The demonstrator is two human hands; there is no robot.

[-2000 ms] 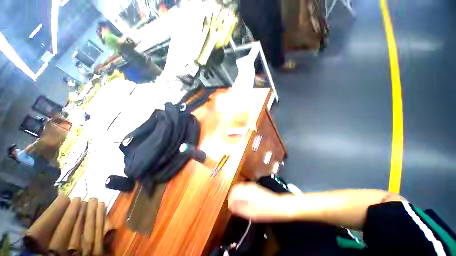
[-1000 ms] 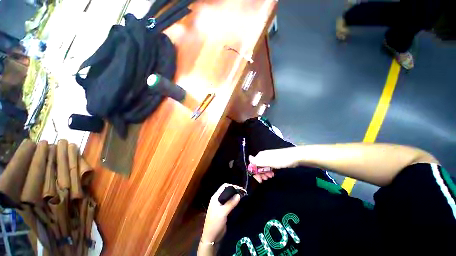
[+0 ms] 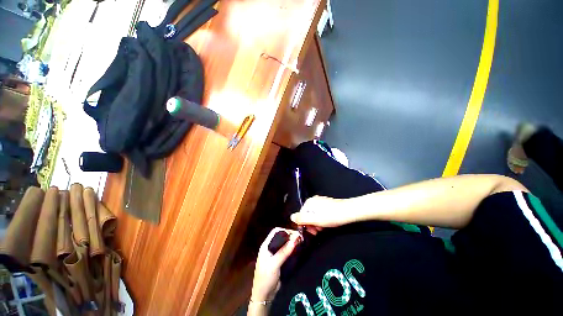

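Observation:
My left hand [image 3: 270, 262], with a thin band at the wrist, is closed around a small black piece [image 3: 278, 242] at my lap. My right hand [image 3: 316, 214] comes in from the right and its fingertips meet those of my left hand. A tiny dark part shows between them, hard to separate from my black clothes. What my right fingers hold is hidden. A thin pale line, perhaps a thread or trim, runs above my right hand.
On the wooden desk [image 3: 192, 228] lie a black bag [image 3: 145, 92], a black spool with a pale end [image 3: 194, 113], orange-yellow snips [image 3: 241, 131], a dark cylinder [image 3: 100, 162] and an olive-brown card [image 3: 144, 191]. Curled brown leather pieces [image 3: 57, 225] hang bottom left. A person's foot [image 3: 518, 154] is at right.
The view has swung down to my lap and my left hand has come in. The pink snips seen in my right hand a second ago no longer show. My hands are closer together.

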